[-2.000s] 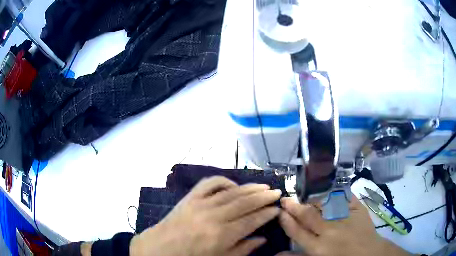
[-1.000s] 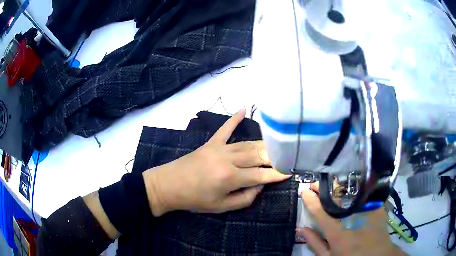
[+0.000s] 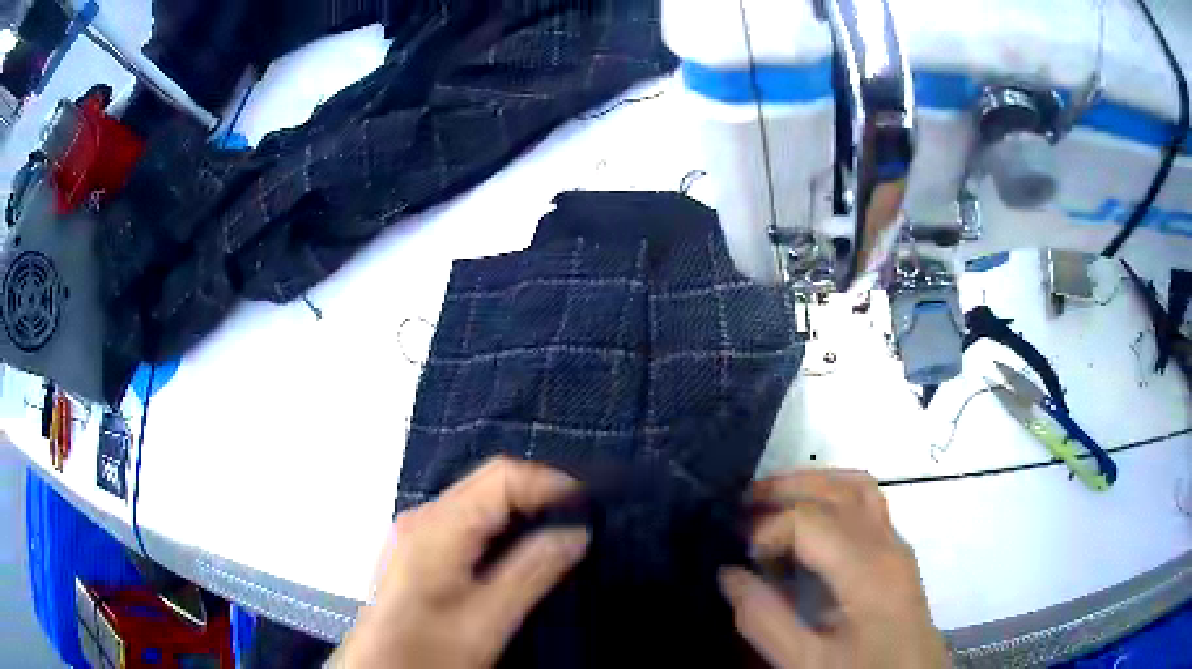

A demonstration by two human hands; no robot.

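Observation:
A dark checked panel (image 3: 575, 340) lies flat on the white table left of the presser foot (image 3: 817, 281), with a plain black piece (image 3: 634, 216) at its far end. My left hand (image 3: 484, 555) pinches the near part of the cloth between thumb and fingers. My right hand (image 3: 830, 562) grips the same cloth on its right side, slightly blurred. The cloth between my hands is bunched, dark and blurred, and runs out of the bottom edge. The panel's right edge is beside the foot.
The sewing machine head (image 3: 784, 118) stands at upper right. Thread snips (image 3: 1065, 438) and a curved black strip (image 3: 1026, 353) lie right of the foot. A rumpled checked heap (image 3: 379, 170) lies upper left, near a red container (image 3: 98, 157). Black-handled shears (image 3: 1161, 314) are far right.
Both hands have moved from beside the needle toward me and now hold the cloth's near part. More of the panel shows flat. The view has shifted, showing the snips fully.

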